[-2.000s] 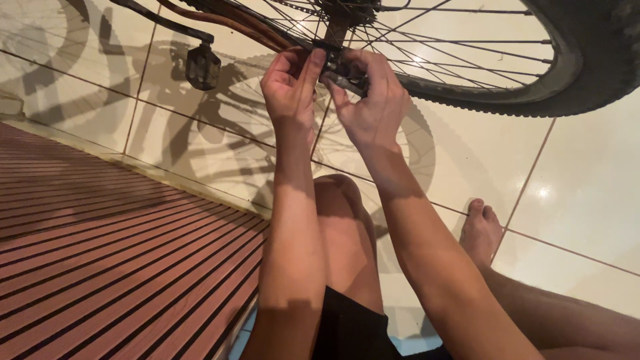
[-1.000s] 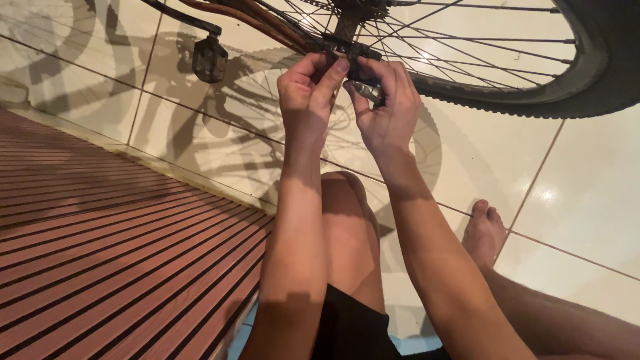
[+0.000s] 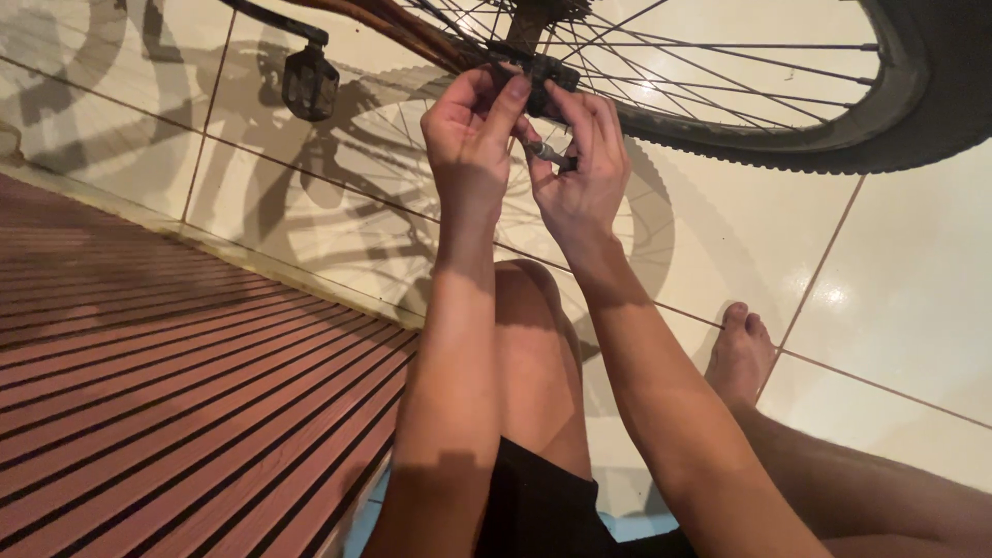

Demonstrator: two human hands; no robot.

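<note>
At the top centre of the head view, both hands meet at a dark brake caliper (image 3: pixel 552 80) by the bicycle's rear wheel. My left hand (image 3: pixel 474 128) pinches a small part at the caliper's left side between thumb and fingers; the part itself is mostly hidden. My right hand (image 3: pixel 587 147) has its fingertips against the caliper's lower right and holds a small metal and black tool (image 3: pixel 552 156), perhaps a bit driver, in its palm. The spoked rear wheel (image 3: pixel 744 132) extends to the upper right, its sprockets (image 3: pixel 554 9) cut off by the top edge.
A bicycle pedal (image 3: pixel 310 84) hangs from its crank at the upper left, beside the reddish frame tube (image 3: pixel 387 27). Pink slatted decking (image 3: pixel 194 372) fills the lower left. My knee (image 3: pixel 531 310) and bare foot (image 3: pixel 742 349) are over the tiled floor (image 3: pixel 891 310).
My right fingers have shifted up onto the caliper, and the small tool now shows lower in that hand. My left hand stays at the caliper's left side.
</note>
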